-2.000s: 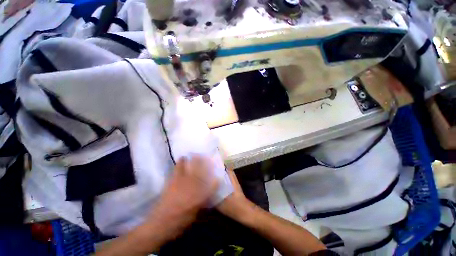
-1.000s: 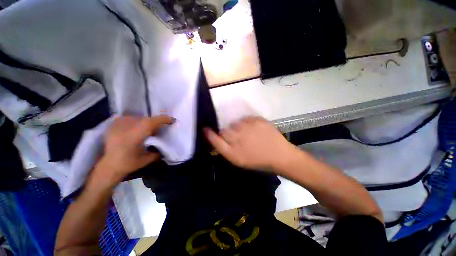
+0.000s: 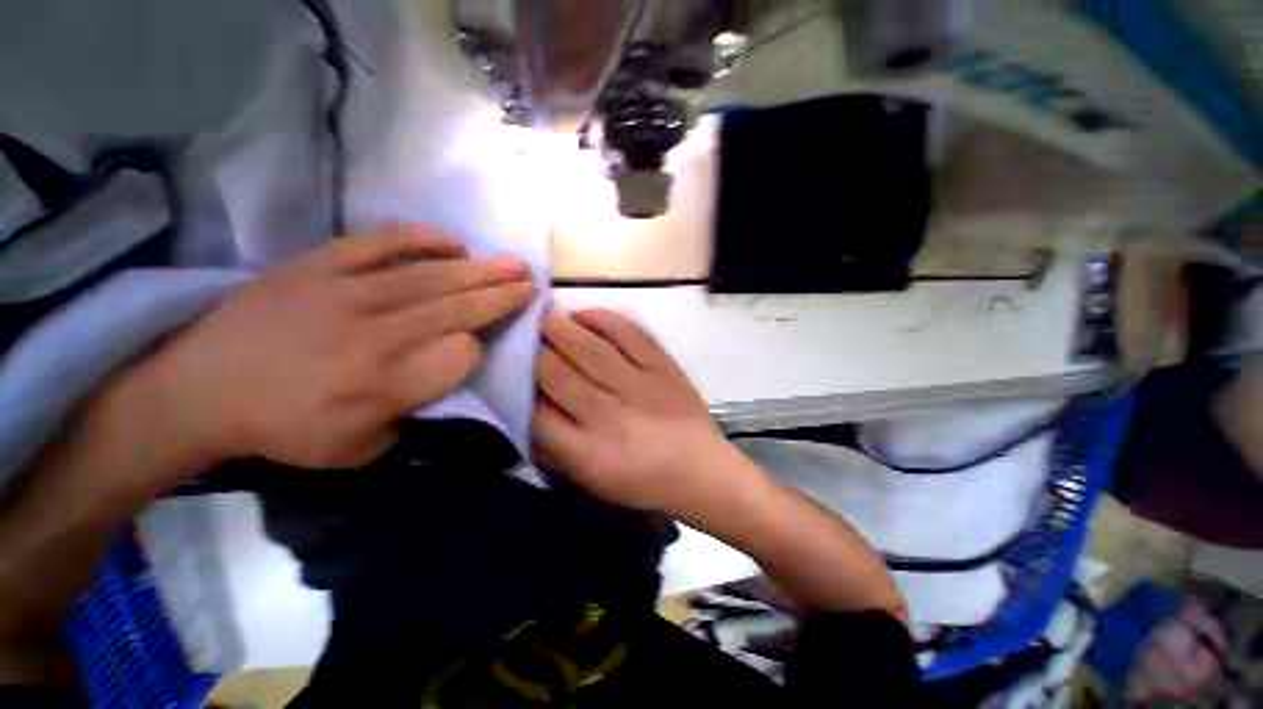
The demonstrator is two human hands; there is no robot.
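Note:
A pale grey-white panel (image 3: 436,194) lies on the machine bed, its right edge running up to the lit presser foot area (image 3: 520,118). A dark seam line runs down it at the left. A dark layer shows under its lower edge near my shirt. My left hand (image 3: 367,346) lies flat on the panel, fingers pointing right and pressing near its edge. My right hand (image 3: 610,402) is at the panel's right edge, its fingertips against the cloth; whether the thumb is beneath it is hidden. The needle itself is lost in the glare.
The lockstitch machine head (image 3: 1025,97) fills the top right. A black cloth pad (image 3: 820,194) lies right of the needle. Pale, black-edged cut pieces (image 3: 887,492) sit below the table, with a blue crate (image 3: 1060,513) beside them. Another blue crate (image 3: 132,623) is lower left. Part of a person shows far right.
Both hands have closed in on the panel's right edge below the needle. My left hand now lies flat, and the black layer beside the edge is mostly covered. The view has shifted.

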